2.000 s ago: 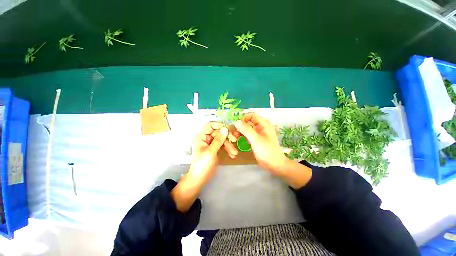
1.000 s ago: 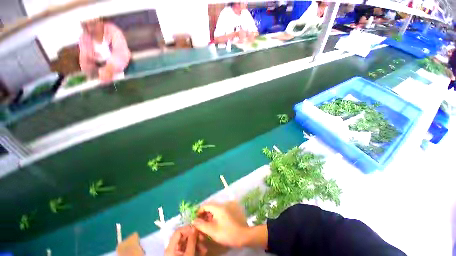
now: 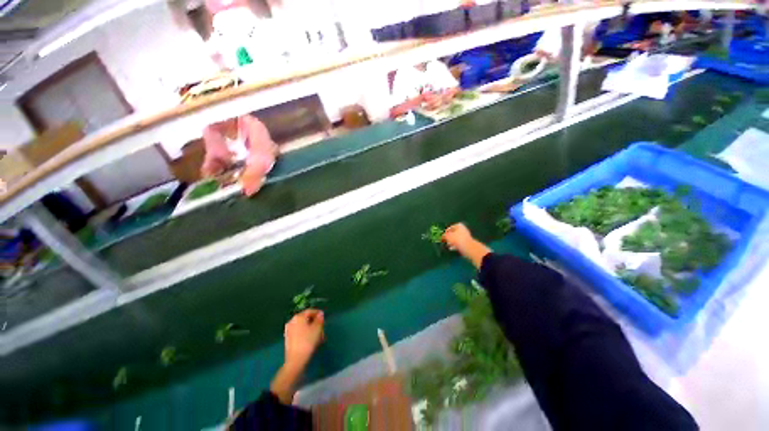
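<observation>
My right hand [image 3: 463,242] reaches over the dark green belt [image 3: 396,202] with its fingers at the stem end of a leaf sprig [image 3: 434,235], which looks pinched at belt level. My left hand [image 3: 303,333] is at the near side of the belt, its fingers curled. Another sprig [image 3: 307,299] lies just beyond its fingertips; whether they touch it or hold anything is unclear. The green dish [image 3: 357,417] is on the brown cardboard pad [image 3: 384,400] at the bottom edge, partly cut off.
More sprigs [image 3: 367,274] lie spaced along the belt. A foliage pile [image 3: 476,349] is partly behind my right sleeve. A blue bin [image 3: 582,278] with greenery and white liner stands at right. A metal post [image 3: 568,71] and rail stand beyond the belt. People sit opposite, one in pink [image 3: 253,143].
My hands have parted from over the cardboard pad. The right moved forward and right with the sprig to the belt; the left moved forward to the belt's near side. The view has shifted.
</observation>
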